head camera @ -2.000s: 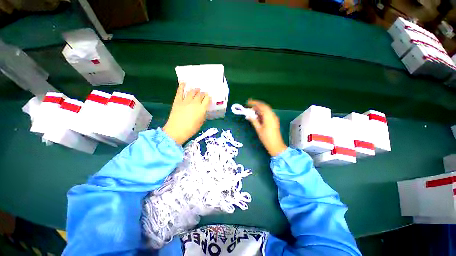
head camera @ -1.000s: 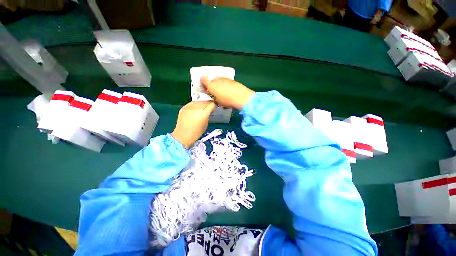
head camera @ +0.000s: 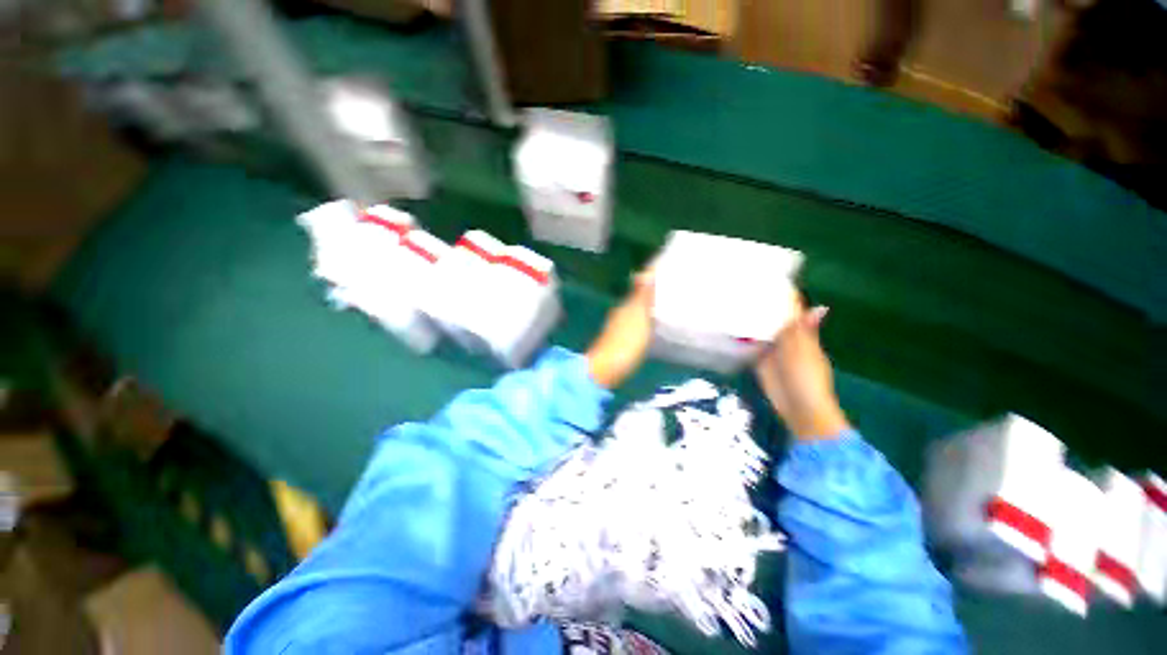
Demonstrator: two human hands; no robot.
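A white box point(head camera: 719, 292) is held between my two bare hands in front of me, above the heap. My left hand point(head camera: 626, 335) grips its left side. My right hand point(head camera: 796, 371) grips its right side. A small red mark shows near the box's lower edge. The tangled heap of white looped accessories point(head camera: 646, 512) lies just below my hands, between my blue sleeves. No single loop shows in either hand. The picture is blurred, and I cannot tell whether the box's flap is fully closed.
White boxes with red bands point(head camera: 493, 301) stand in a group at left, others point(head camera: 1020, 499) at lower right. Two more white boxes point(head camera: 563, 177) point(head camera: 374, 134) stand on the belt point(head camera: 883, 301) at upper left, near a grey post. Brown cartons point(head camera: 800, 51) are behind the line.
The view has swung left. My right hand has moved from the box's front to its right side, my left to its left side. The looped accessory seen earlier in my right hand is out of sight.
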